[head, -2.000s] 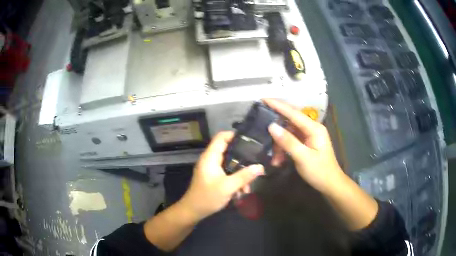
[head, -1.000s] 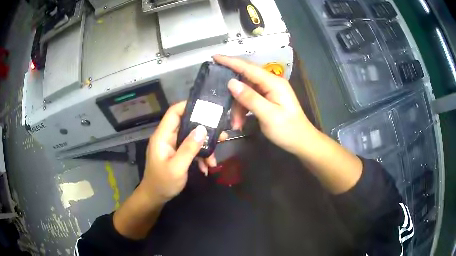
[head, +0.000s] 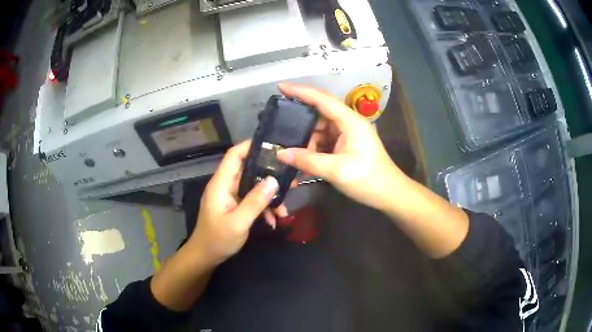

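Note:
A black handset assembly (head: 291, 123) is held in both hands in front of the machine, tilted with its top up and to the right. A dark patch with a pale metal edge shows at its middle. My left hand (head: 235, 194) grips its lower left side, thumb on the lower face. My right hand (head: 341, 146) holds its upper right side, with the thumb on the middle patch. Some of the fingers are hidden behind the handset.
The white machine (head: 188, 87) has a touch screen (head: 184, 134), a red emergency stop (head: 368, 106), slide plates (head: 263, 32) and a yellow-and-black handled tool (head: 342, 27) on top. Clear blister trays (head: 483, 139) with several black handsets stand at the right.
The pale rectangle seen on the handset a second ago is no longer visible; a dark patch shows there. The right thumb has moved down onto the middle. The emergency stop is now uncovered.

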